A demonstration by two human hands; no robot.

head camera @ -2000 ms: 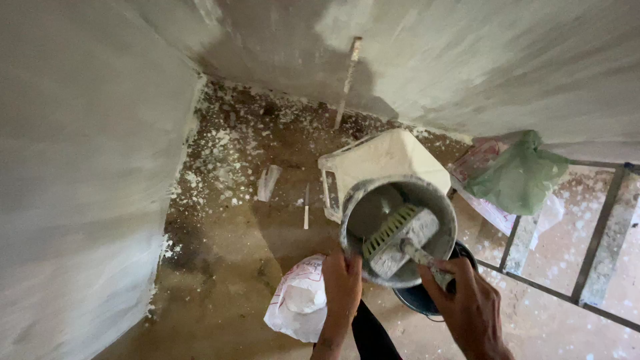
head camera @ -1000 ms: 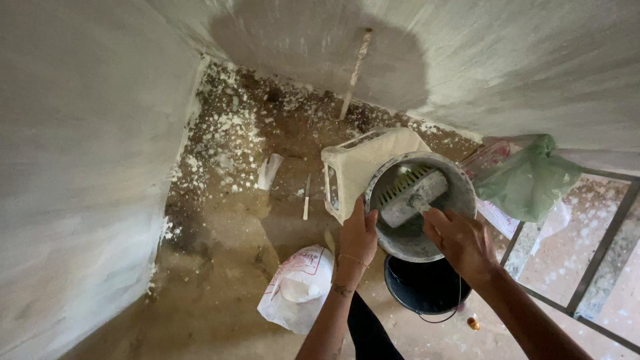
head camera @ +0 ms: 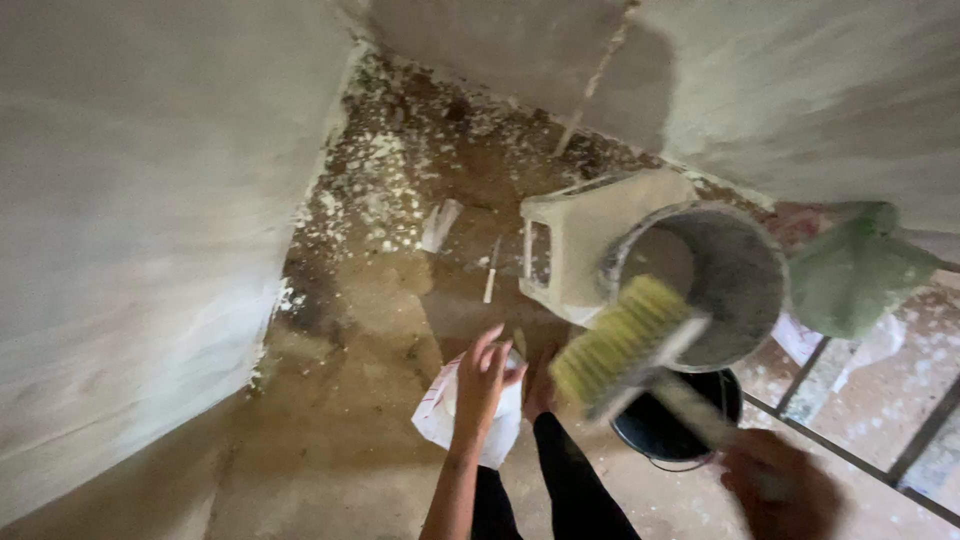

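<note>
My right hand (head camera: 780, 484), blurred, grips the handle of a wide block brush (head camera: 626, 345) with yellow bristles. The brush is lifted over the near left rim of a grey bucket (head camera: 776, 300), bristles facing up and left. That bucket stands on a cream plastic stool (head camera: 592, 217) and holds a greyish mix. My left hand (head camera: 487, 367) holds nothing; its fingers are apart and somewhat bent, above a white plastic bag (head camera: 431, 420) with red print. Below the grey bucket, a black bucket (head camera: 660, 427) with a wire handle stands on the floor.
A knife (head camera: 490, 281) and a pale scrap (head camera: 441, 225) lie on the floor left of the stool. A stick (head camera: 600, 75) leans at the back wall. Green plastic (head camera: 851, 270) hangs at the right, near a metal ladder (head camera: 814, 427). White flakes (head camera: 382, 180) litter the corner.
My left hand has let go of the grey bucket's rim and moved left. The brush, inside the bucket earlier, is now out of it, and my right hand is lower and to the right.
</note>
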